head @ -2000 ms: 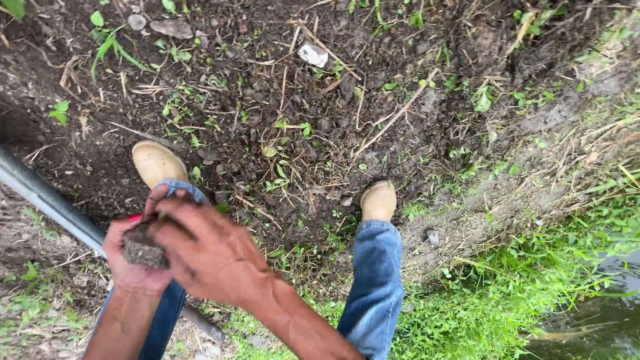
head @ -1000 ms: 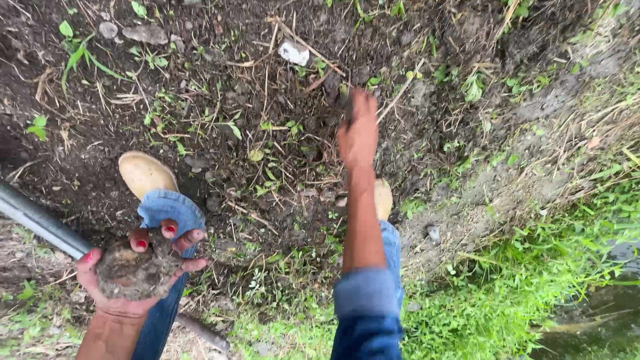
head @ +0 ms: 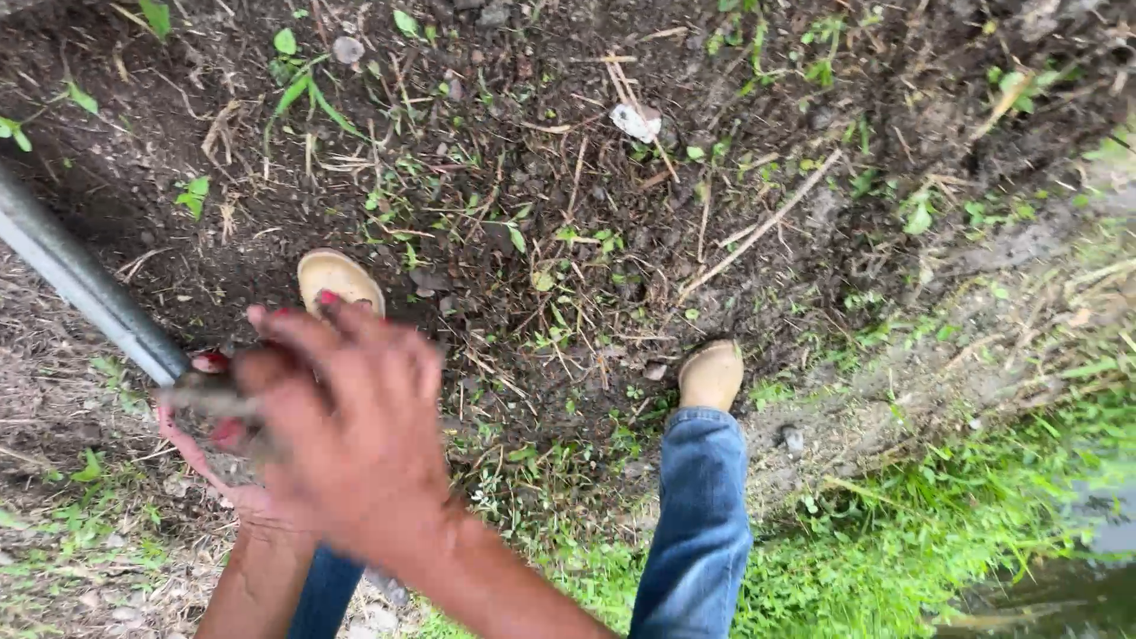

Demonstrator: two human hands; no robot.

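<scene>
My left hand (head: 209, 457) is at the lower left, palm up, fingers curled around a clump of soil (head: 217, 404) with dry plant bits. Over it lies my right hand (head: 355, 426), blurred, its fingers bent down onto the clump; it hides much of the clump and of the left palm. Whether the right fingers grip any of it cannot be told. Red nails show on the fingers. Below the hands is dark soil (head: 497, 293) with small weeds and dry stems.
A grey metal pipe (head: 89, 275) slants in from the left edge. My tan shoes (head: 333, 280) stand apart on the soil. A white fragment (head: 635, 122) and a dry stick (head: 768, 226) lie ahead. Green grass (head: 870, 541) borders water (head: 1056, 595) at the lower right.
My right hand was out over the soil near the right shoe a second ago; it has come back left onto the clump in my left hand.
</scene>
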